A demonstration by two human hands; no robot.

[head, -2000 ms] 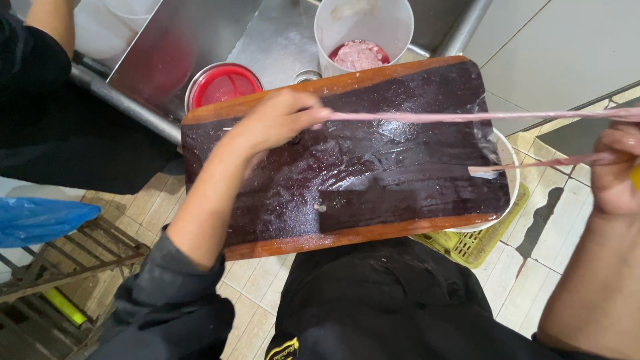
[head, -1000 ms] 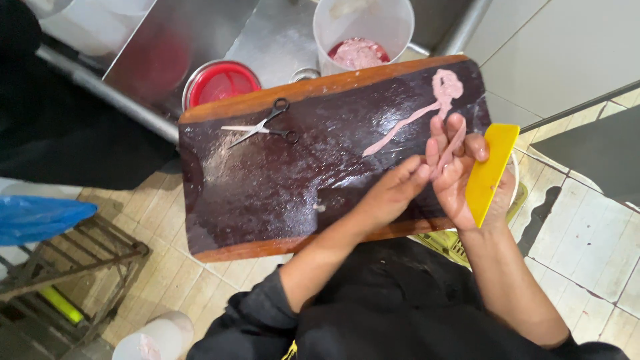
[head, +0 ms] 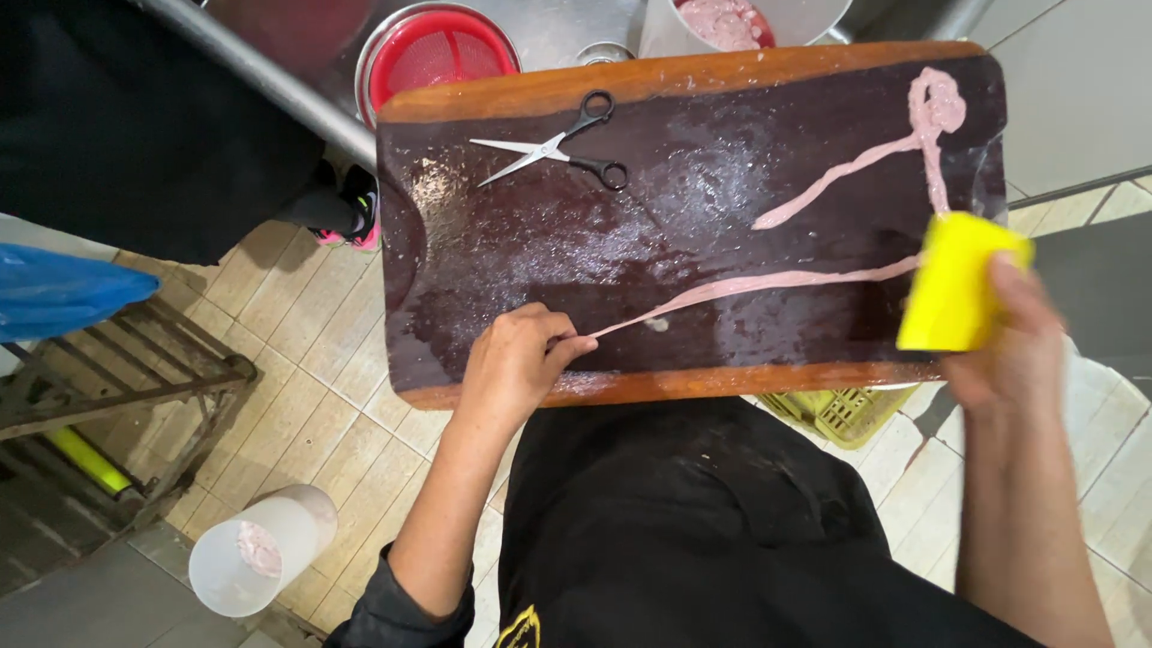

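My left hand [head: 526, 355] pinches the thin end of a long pink strand of what looks like raw casing [head: 765, 281] near the front edge of a dark board with orange wooden edges [head: 576, 225]. At the right, my right hand [head: 1012, 333] holds a flat yellow scraper [head: 963, 283] over the strand; the hand is blurred. Part of the strand is hidden under the scraper. The strand's coiled part [head: 940, 103] lies at the far right corner, with a loose tail running left. Black-handled scissors [head: 549, 151] lie with blades apart at the upper left of the board.
Beyond the board are a red strainer [head: 441, 58] and a translucent bucket with pink pieces [head: 661, 31] in a steel sink. Another translucent container [head: 238, 562] stands on the floor at lower left, near a metal rack [head: 126, 391]. A person in black [head: 135, 135] stands at left.
The scissors show on the board in the last two views. Since one second ago, my left hand has moved left with the strand's end, and the strand now stretches between my hands. The scraper has come over the board.
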